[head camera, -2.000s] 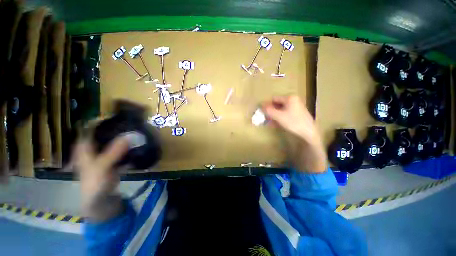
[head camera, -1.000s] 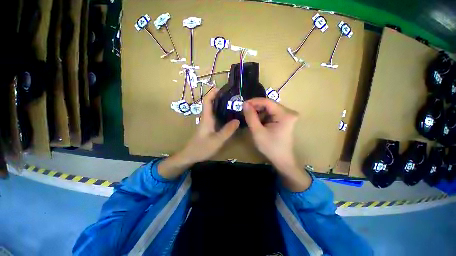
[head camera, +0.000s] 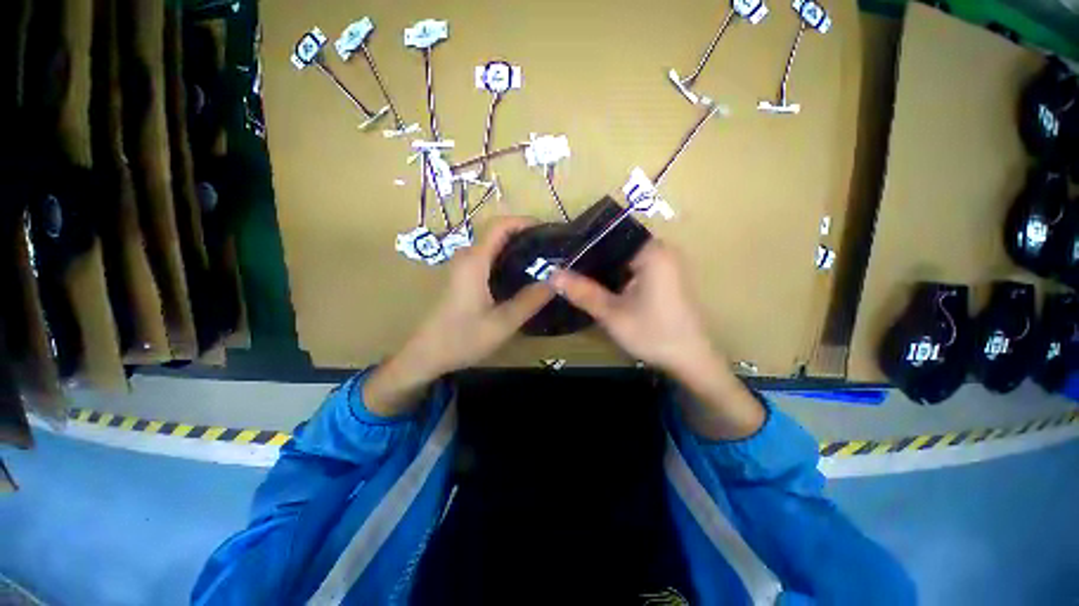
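Note:
A black round housing (head camera: 556, 314) lies tilted between my hands over the cardboard (head camera: 355, 308), its neck (head camera: 612, 245) pointing up and right. A white LED board (head camera: 543, 271) sits at the housing's centre, with its thin wires running up along the neck. My left hand (head camera: 483, 296) grips the round body from the left, thumb beside the board. My right hand (head camera: 645, 303) holds the housing from the right, its thumb or a finger at the board's right edge. Whether the board is fully seated cannot be told.
Loose wired boards (head camera: 498, 77) lie about the cardboard, several tangled at left centre. Housings with boards (head camera: 925, 343) stand on another cardboard sheet at right. Upright cardboard layers (head camera: 130, 201) holding black housings stand at left. The bench's front edge runs before my body.
The black housing has turned so its neck leans right instead of pointing straight up. My right hand has moved from pinching the board to gripping the housing's side. The view has shifted slightly.

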